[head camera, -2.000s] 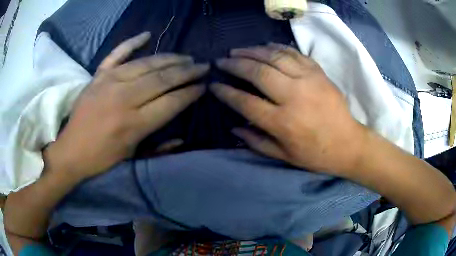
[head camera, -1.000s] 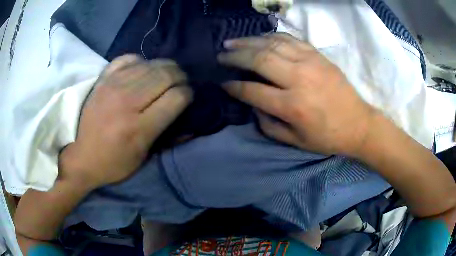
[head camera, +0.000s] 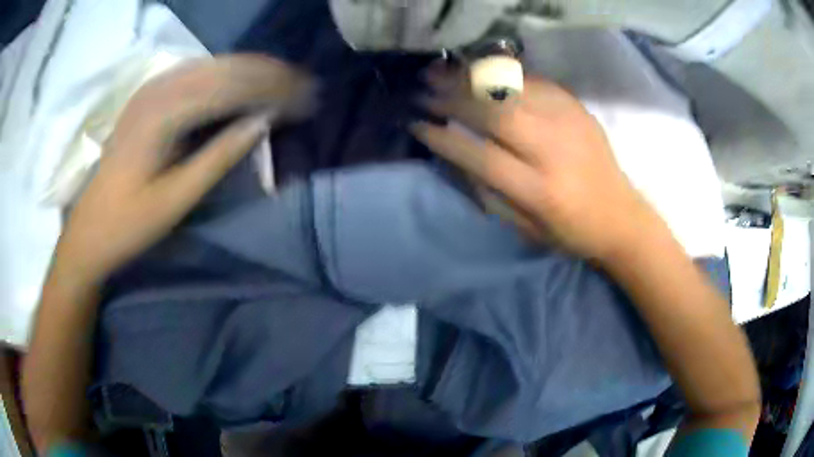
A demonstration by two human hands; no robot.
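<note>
The blue-grey trousers [head camera: 384, 232] lie across the table front, with seams near the middle and folds hanging toward me. A navy-black panel [head camera: 357, 116] lies between my hands, under the machine head. My left hand [head camera: 178, 147] is blurred at the left of the panel, thumb and fingers apart; a small white edge shows by its thumb, and whether it pinches cloth I cannot tell. My right hand [head camera: 544, 161] rests on the cloth at the right of the panel, fingers spread and partly blurred, beside the cream knob [head camera: 497, 78]. White pocketing [head camera: 660, 161] lies beyond my right hand.
The cream-white machine head [head camera: 402, 22] spans the top middle, its body reaching right. A yellow strip [head camera: 774, 254] lies on the table at the far right. Bare white table [head camera: 384, 348] shows through a gap in the trousers. Other garments lie at the lower right.
The view has shifted and shows more of the machine head. The blue-grey cloth lies farther forward, with the gap in it now visible. My hands have moved apart and forward.
</note>
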